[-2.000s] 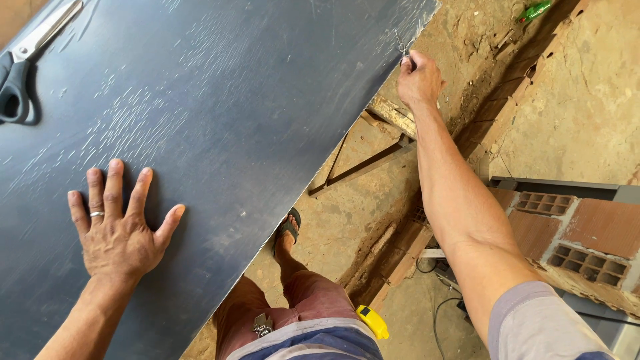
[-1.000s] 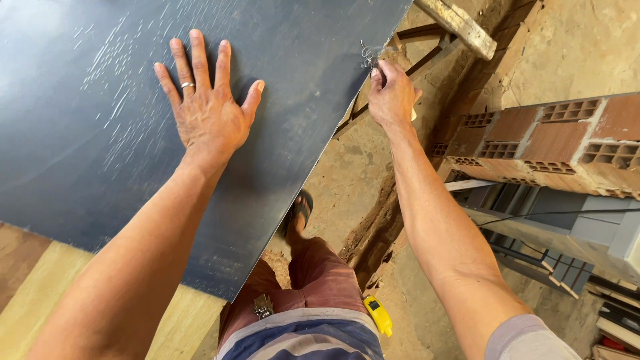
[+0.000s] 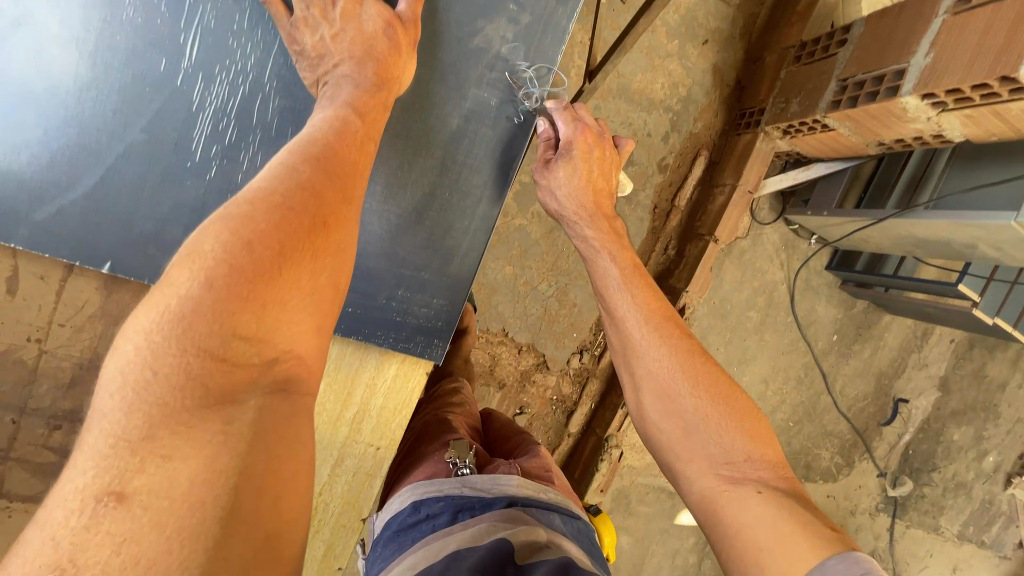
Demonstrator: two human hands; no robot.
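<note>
A large dark grey sheet [image 3: 416,192] lies on a pale wooden board [image 3: 360,400], with many short light marks on its surface. My left hand [image 3: 348,48] is spread on the sheet at the top of view, its fingertips cut off by the frame edge. My right hand [image 3: 580,156] is closed at the sheet's right edge around a small tool, mostly hidden by the fingers; a pale end of it [image 3: 625,184] shows beyond the palm. Thin curled shavings [image 3: 534,86] bunch at my right fingertips, over the sheet.
A hollow-brick wall [image 3: 880,88] stands at the upper right, with grey panels [image 3: 904,228] below it. A black cable [image 3: 816,368] runs over the concrete floor. A thin metal leg [image 3: 624,48] shows beside the sheet. A yellow object [image 3: 602,532] hangs at my waist.
My right hand has moved along the sheet's edge toward its near corner, and the curl of shavings at its fingertips has grown. The scissors seen earliest are out of view. The view has shifted.
</note>
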